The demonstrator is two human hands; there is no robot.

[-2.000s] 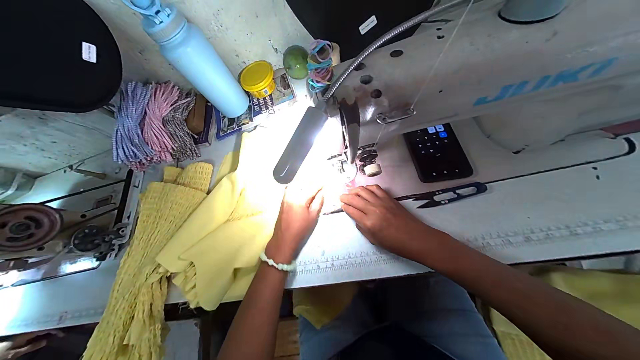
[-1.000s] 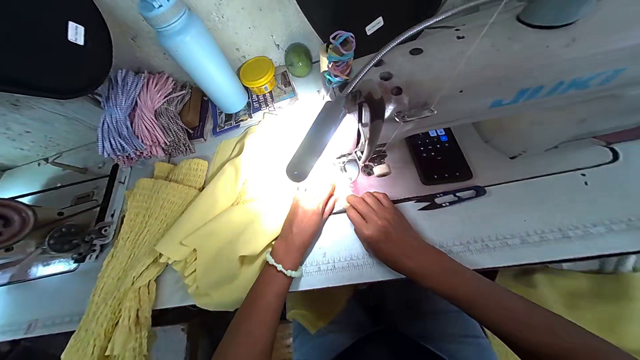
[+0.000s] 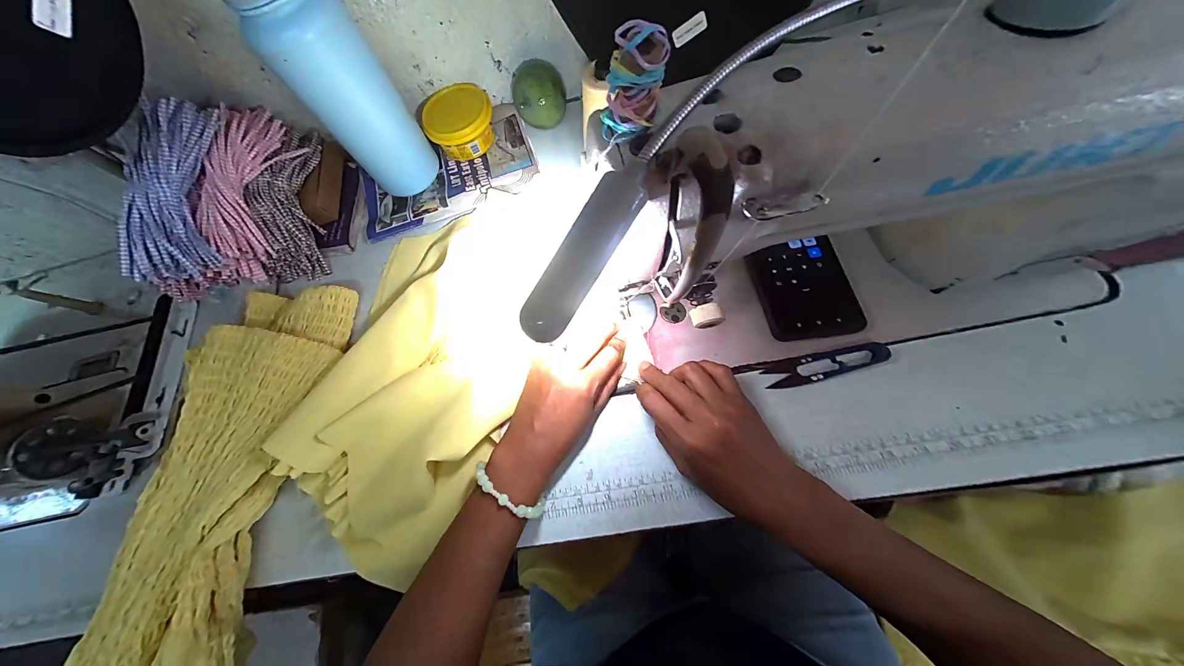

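Observation:
My left hand (image 3: 564, 393) rests on the yellow fabric (image 3: 398, 444) just below the lamp head (image 3: 585, 254), its fingertips close to the presser foot area of the Juki sewing machine (image 3: 925, 120). Glare washes out what lies under those fingers. To the right of the foot, my right hand (image 3: 708, 421) lies on the machine bed with curled fingers at the near side of the needle area; what they pinch is too bright and small to tell. Thread snips (image 3: 828, 363) lie beside my right hand, below a black phone or calculator (image 3: 807, 289). Gathered yellow fabric (image 3: 213, 435) lies at the left.
Behind the work stand a light blue bottle (image 3: 338, 92), a yellow-lidded tub (image 3: 458, 120), a green round fruit (image 3: 538, 94) and a spool wound with colored bands (image 3: 636, 79). Bundles of checked cord (image 3: 222, 199) and another machine (image 3: 83, 416) are at the left. A printed ruler (image 3: 971, 435) runs along the edge.
The view has shifted closer. Both hands stay near the needle area, and the yellow fabric lies much as before.

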